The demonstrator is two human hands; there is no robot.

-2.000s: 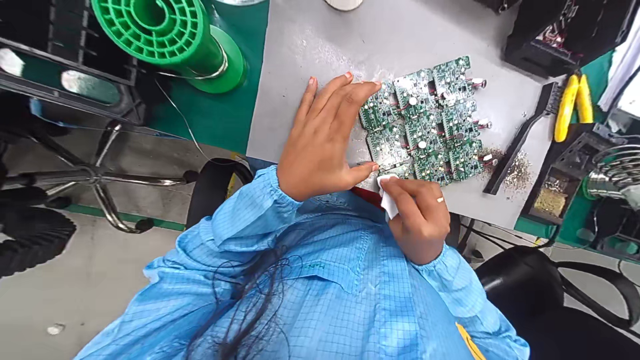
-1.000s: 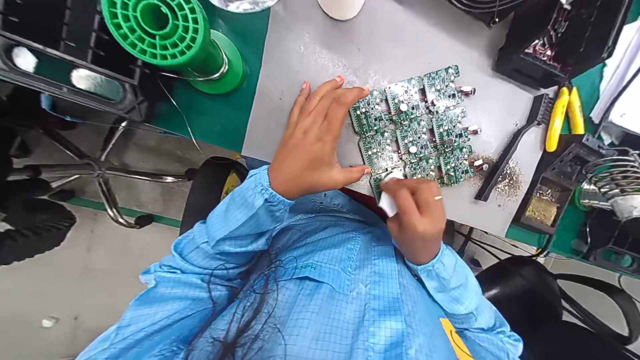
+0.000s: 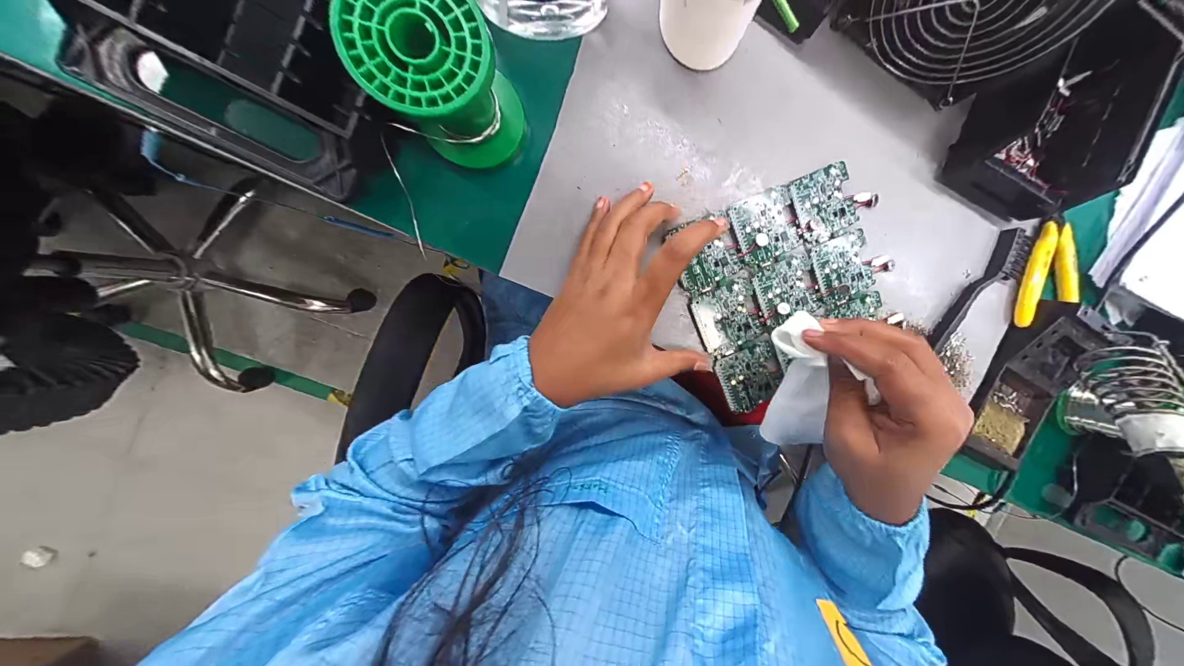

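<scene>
A panel of green printed circuit boards (image 3: 786, 277) lies on the grey mat, with small metal-ended parts sticking out along its right side. My left hand (image 3: 620, 296) rests at the panel's left edge, fingers spread, its thumb and index finger touching the boards. My right hand (image 3: 893, 398) pinches a folded white wipe (image 3: 797, 407) between thumb and fingers, over the lower edge of the panel. The wipe hides part of the boards there. White residue is scattered on the mat above the panel.
A green spool (image 3: 416, 55) stands at the upper left beside a black rack (image 3: 231, 92). A white cup (image 3: 703, 32) is at the top. Right of the boards lie a black brush (image 3: 980, 277), yellow-handled tool (image 3: 1036, 273), soldering iron stand (image 3: 1133, 384) and black fan housing (image 3: 1017, 148).
The panel has turned slightly under my hands. The wipe in my right hand has moved off the panel's lower left corner towards the right. My left hand stays at the left edge.
</scene>
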